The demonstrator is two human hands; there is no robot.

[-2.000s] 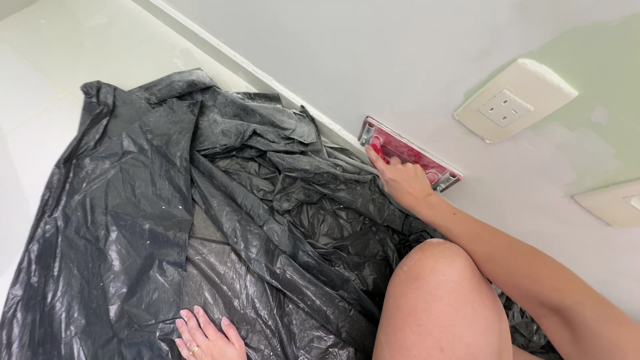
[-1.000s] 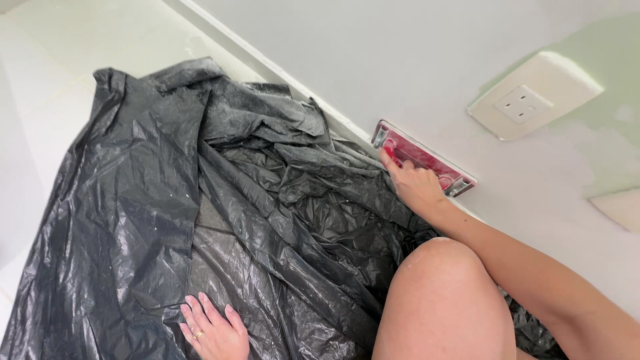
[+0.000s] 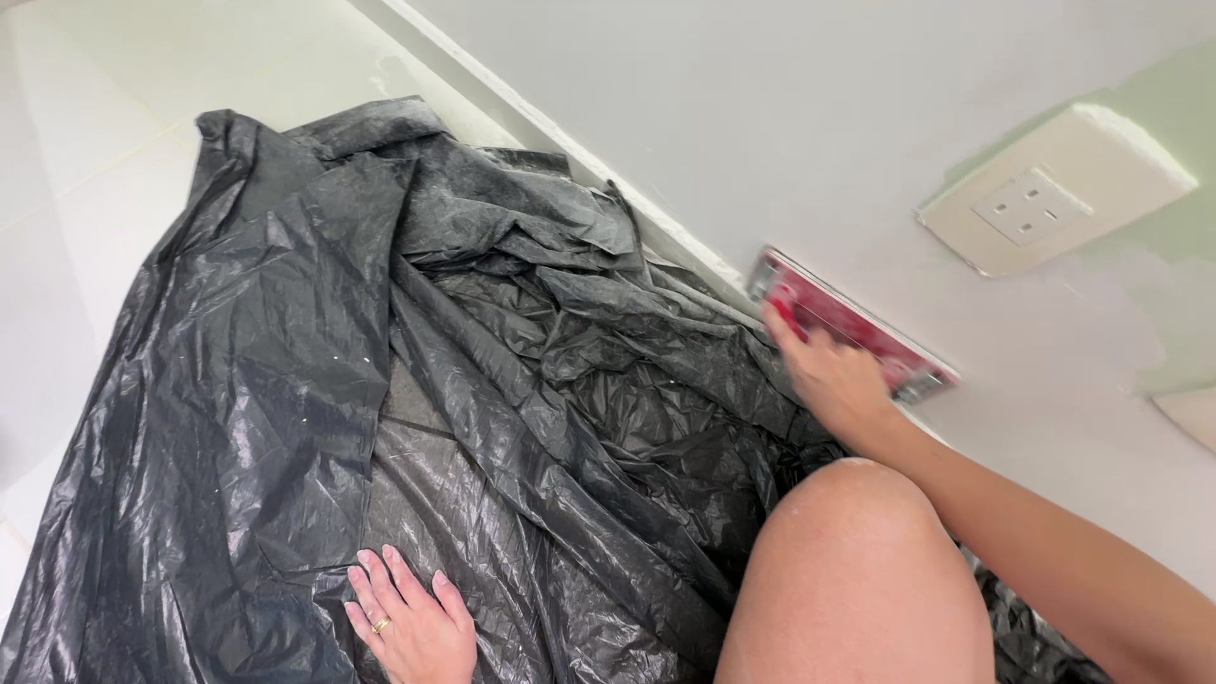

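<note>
A red hand sander (image 3: 860, 328) with metal end clamps lies flat against the lower part of the grey wall (image 3: 665, 104), just above the skirting's top edge. My right hand (image 3: 836, 385) grips it, with the index finger stretched along its handle; the hand and tool are slightly blurred. At the bottom, my left hand (image 3: 413, 617), wearing a ring, rests palm down with fingers spread on black plastic sheeting (image 3: 275, 380). Pale dust coats the sheeting's upper folds near the wall.
A wall socket (image 3: 1054, 190) sits right of the sander, with green and patchy paint around it. Part of another pale plate (image 3: 1187, 418) shows at the right edge. My bent knee (image 3: 860, 570) rises between my hands. Light floor tiles (image 3: 76, 190) show at left, beside the skirting (image 3: 532, 114).
My right hand keeps its grip on the sander, low on the wall beside the socket. My left hand stays spread on the sheeting.
</note>
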